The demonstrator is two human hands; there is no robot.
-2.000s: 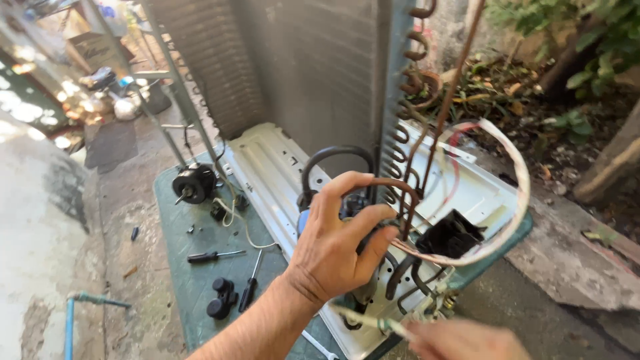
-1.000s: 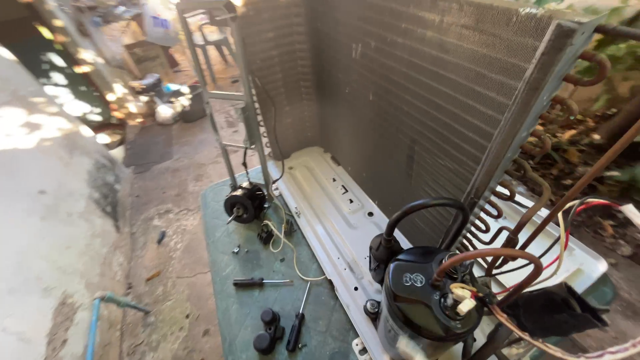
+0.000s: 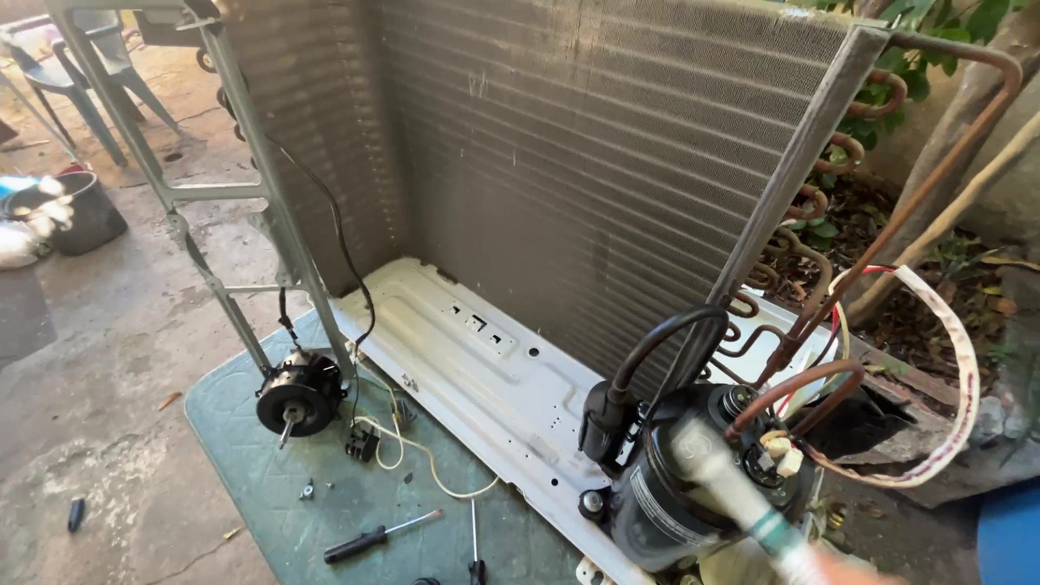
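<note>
My right hand (image 3: 849,569), blurred and mostly cut off at the bottom right, is closed on the handle of a pale brush (image 3: 727,479) with a green band. The brush's tip lies over the top of a black compressor (image 3: 662,504); blur hides whether it touches. Beside the brush are a copper pipe (image 3: 812,370) and white wire connectors (image 3: 788,463). A black accumulator (image 3: 605,422) stands at the compressor's left, on the white metal base pan (image 3: 455,357). Behind it rises a finned condenser coil (image 3: 569,154). My left hand is out of view.
A fan motor (image 3: 299,394) hangs at the foot of a metal bracket (image 3: 219,192). Screwdrivers (image 3: 357,543) and small hardware lie on the green table (image 3: 268,487). A sleeved wire bundle (image 3: 967,366) loops out at the right. A dark bucket (image 3: 85,215) stands on the ground.
Two seconds ago my left hand was at the copper pipe near the coil's edge; it has left the view. My right hand, with the brush, is now beside the compressor. The view has shifted considerably.
</note>
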